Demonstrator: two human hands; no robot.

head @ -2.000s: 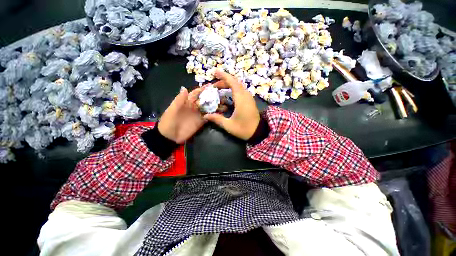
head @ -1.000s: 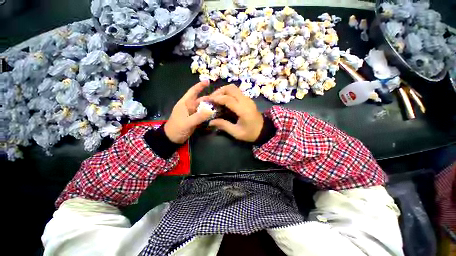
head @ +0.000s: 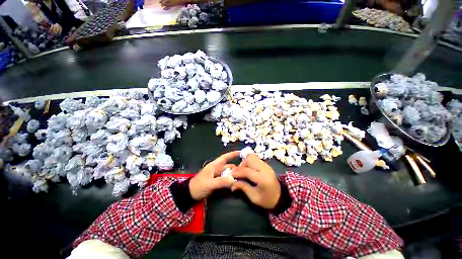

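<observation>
My left hand (head: 206, 181) and my right hand (head: 259, 181) meet in front of me above the dark bench. Their fingers are closed around a small whitish flower piece (head: 227, 175), mostly hidden by the fingers. A loose pile of small flower hearts (head: 283, 126), pale lilac-white with yellow parts, lies just beyond my hands. A large heap of grey-lilac flower heads (head: 91, 141) lies at the left. The red mat (head: 191, 221) is partly under my left forearm.
A metal basin (head: 229, 76) of flower heads stands behind the heaps, another basin (head: 377, 109) at right. A glue bottle (head: 362, 161), a white rag (head: 383, 136) and thin gold tubes (head: 415, 169) lie at right. Behind the pale rail (head: 283, 87) are a blue bin (head: 283, 12) and people's hands.
The view has tilted up, bringing the far bench and background into sight. The whitish piece stays between my hands, whose fingers have shifted closer together around it.
</observation>
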